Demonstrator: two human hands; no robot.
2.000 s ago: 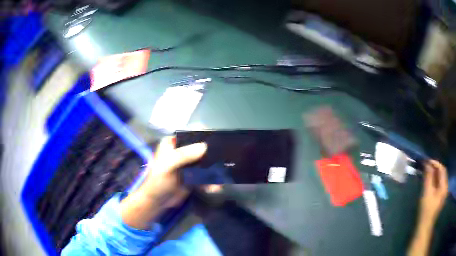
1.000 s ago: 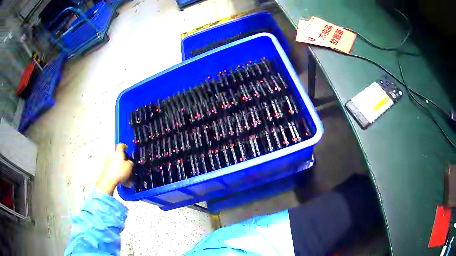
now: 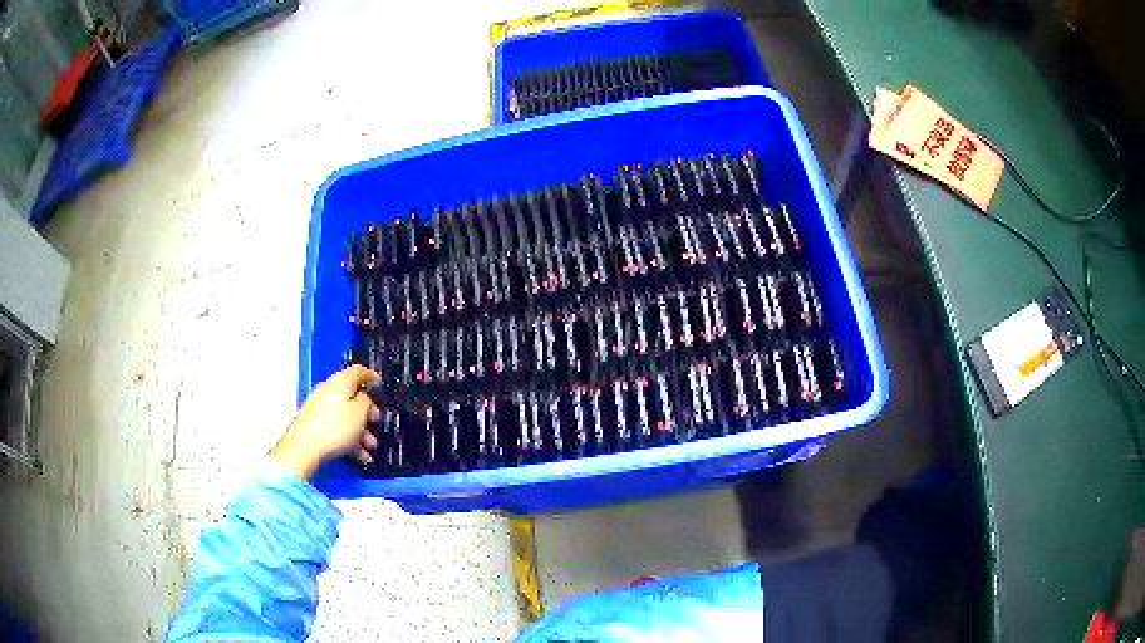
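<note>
A blue plastic crate (image 3: pixel 844 276) holds rows of upright black phones (image 3: pixel 590 339) with small red tabs on top. My left hand (image 3: pixel 333 421) reaches over the crate's left wall at the near left corner. Its fingertips are at the end phones of the nearest rows. The fingers are bent, and I cannot tell whether they grip a phone or only touch one. My right hand is not in view.
A second blue crate (image 3: pixel 753 50) with dark phones stands behind. The green bench (image 3: pixel 1005 270) at right carries an opened phone (image 3: pixel 1027 358), a printed orange card (image 3: pixel 935 148) and black cables. Blue crates or pallets lie at far left.
The view has swung from the bench to the crate. My left hand held a phone over the bench earlier; it is now at the crate's rows. My right hand has left the picture.
</note>
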